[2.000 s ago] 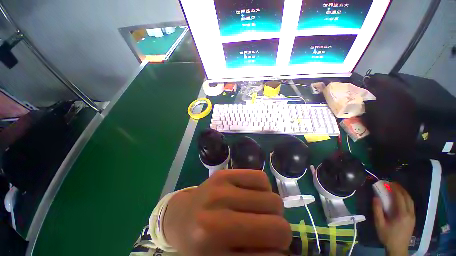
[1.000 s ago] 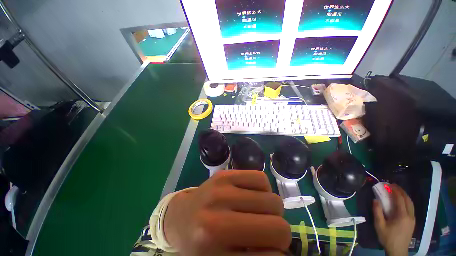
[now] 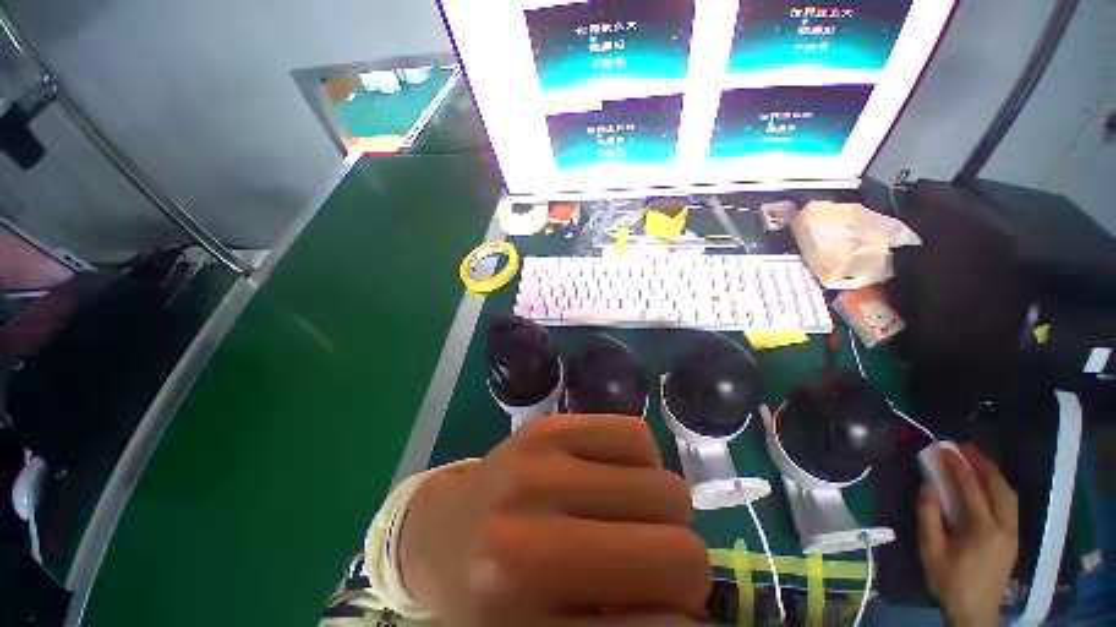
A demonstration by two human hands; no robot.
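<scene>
Several white security cameras with round black fronts stand in a row, the rightmost one on a white foot. Thin white leads run from the two right ones to the bench's front edge. My left hand is a bare closed fist, large in the lower middle, in front of the cameras; it hides the lower part of the left ones. Nothing shows in it, but its palm side is hidden. My right hand rests on the white mouse at the right. The monitor shows four dark-blue pictures with white text.
A white keyboard lies behind the cameras, with a yellow tape roll at its left. A crumpled pink-beige bag lies right of it. Dark bulk stands at the right. Yellow tape strips mark the front edge.
My right hand and the mouse have shifted slightly; the red glow seen on the mouse no longer shows. My left fist and the cameras have stayed in place.
</scene>
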